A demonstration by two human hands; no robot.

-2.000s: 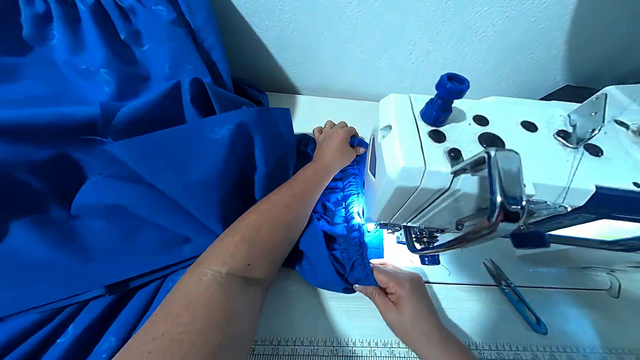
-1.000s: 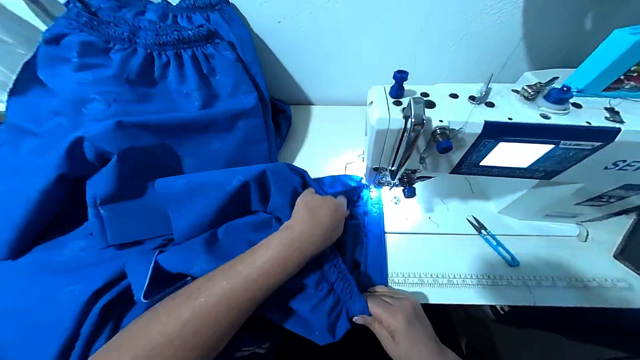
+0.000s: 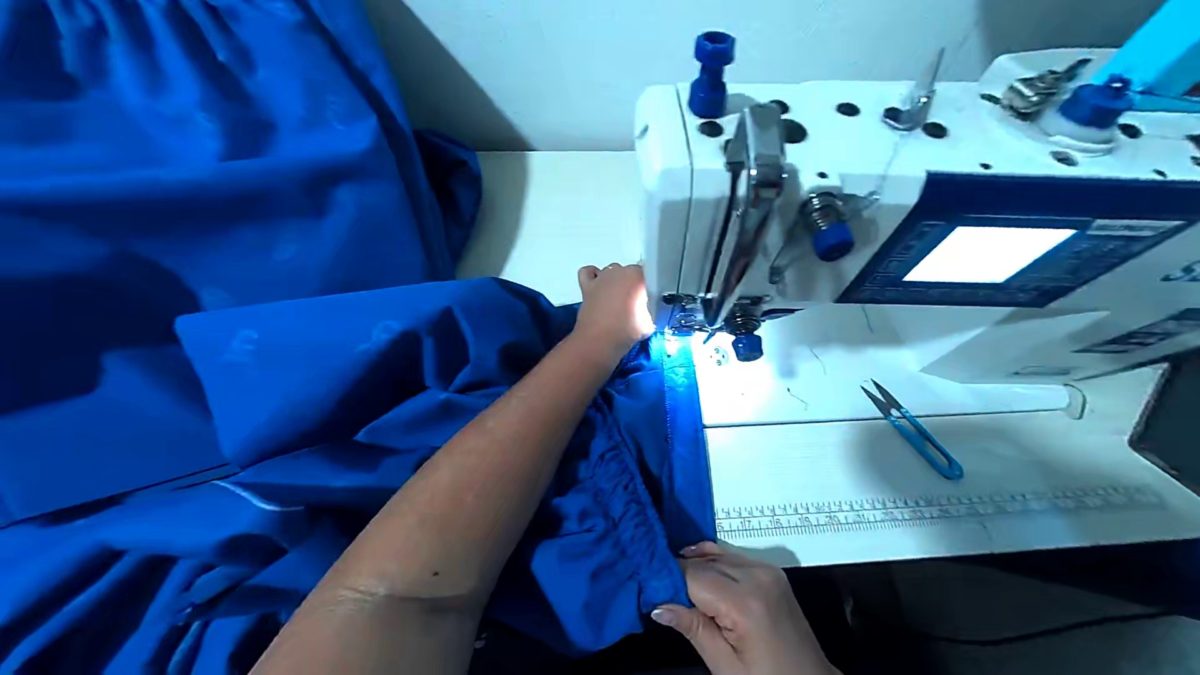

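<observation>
Blue fabric (image 3: 309,225) with gathered parts covers the left side and runs under the lit needle area of a white sewing machine (image 3: 844,122). Just left of the needle, my left hand (image 3: 614,305) rests on the fabric, its fingers partly hidden behind the machine head; whether they grip is unclear. At the table's front edge my right hand (image 3: 741,600) pinches the near end of a flat, stitched blue strip (image 3: 684,441) and the gathered edge beside it. The strip stretches from the needle toward my right hand.
Blue-handled thread snips (image 3: 911,429) lie slightly apart on the table, right of the needle. A ruler scale (image 3: 844,516) runs along the front edge. Loose thread bits lie near the machine bed. A lit screen (image 3: 989,255) is on the machine, and a wall (image 3: 525,66) stands behind.
The gathered section lay along the needle two seconds ago; now a flat strip lies there, and the gathers are left of it. My right hand has come nearer the table's front edge. The view has shifted.
</observation>
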